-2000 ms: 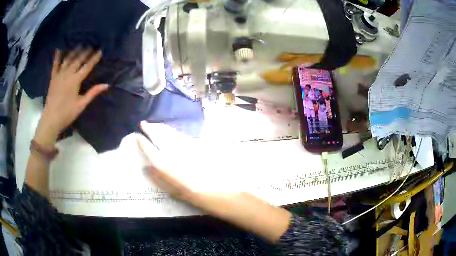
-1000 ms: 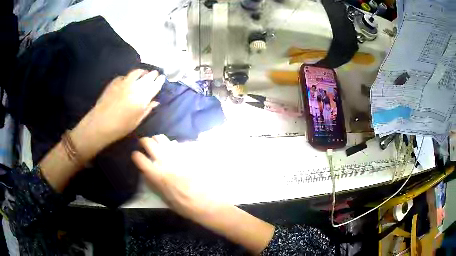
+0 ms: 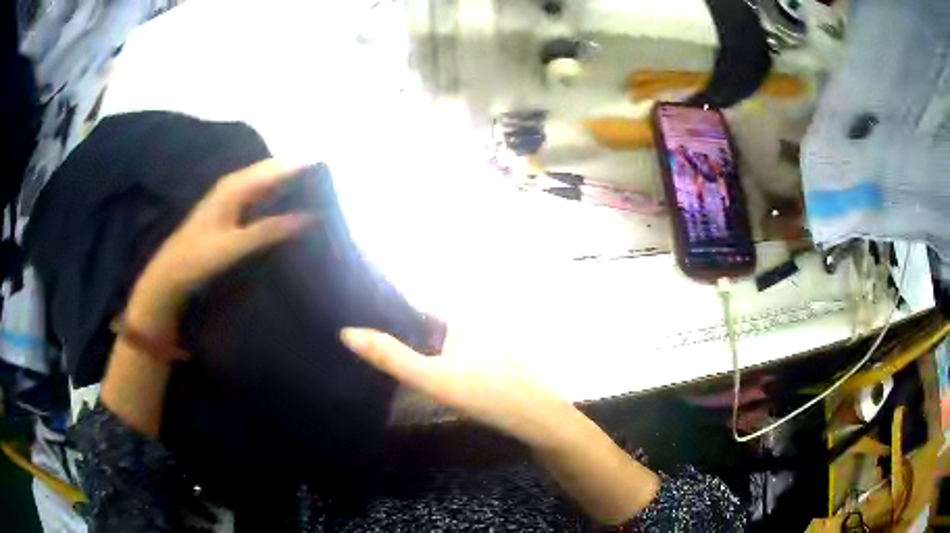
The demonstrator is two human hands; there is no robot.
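The dark garment (image 3: 281,312) is bunched at the left of the table and hangs over its front edge. My left hand (image 3: 224,229) lies on its upper part, thumb apart from the fingers, fingertips near the upper cloth edge; whether it grips is unclear. My right hand (image 3: 448,375) is at the garment's right edge, thumb on top of the cloth, the other fingers largely lost in glare. A small reddish patch shows at that edge. The sewing machine head (image 3: 469,62) is above, blurred; its needle area is hidden in glare. The cloth lies clear of it.
A lit smartphone (image 3: 705,193) lies right of the machine with a white cable (image 3: 735,364) hanging over the front edge. Slim snips (image 3: 568,187), orange-yellow strips (image 3: 625,132) and a black band (image 3: 742,52) are nearby. Printed paper (image 3: 885,135) is far right.
The garment has come away from the needle area, toward me, and its bluish part no longer shows. My right hand is lower and further right in view. The whole view has shifted.
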